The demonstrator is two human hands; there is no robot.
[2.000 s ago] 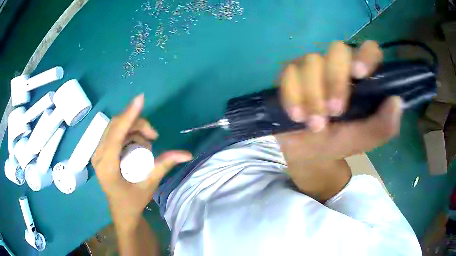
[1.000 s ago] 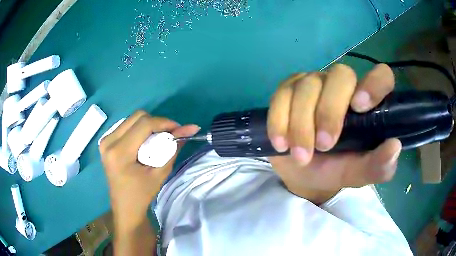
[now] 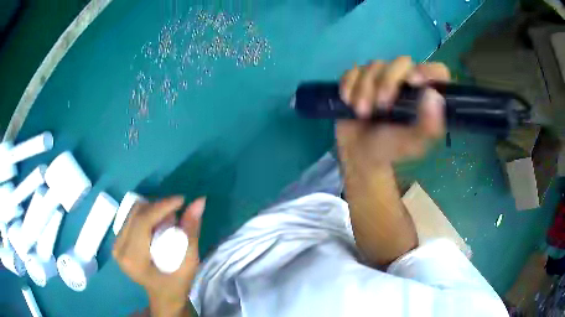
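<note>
My left hand [image 3: 152, 254] is closed around a white fan body [image 3: 169, 249]; the round handle end shows from the fist, and part of the head shows behind the fingers. My right hand [image 3: 393, 105] grips the black electric screwdriver [image 3: 322, 100], blurred, held above the bench and away from the fan body. Its front points left; the thin bit cannot be made out. Small screws [image 3: 217, 43] lie scattered on the green bench top [image 3: 260, 130] beyond my hands.
Several white fan bodies [image 3: 77, 266] lie grouped at the left. A slim unit [image 3: 30, 301] is cut off at the lower left. A pale rail [image 3: 46, 71] curves along the left. Cardboard [image 3: 522, 182] and the floor show at the right.
The screwdriver has pulled back from the fan body, up and away towards the screws. The left hand is lower in the picture, still holding the fan body. The view has shifted.
</note>
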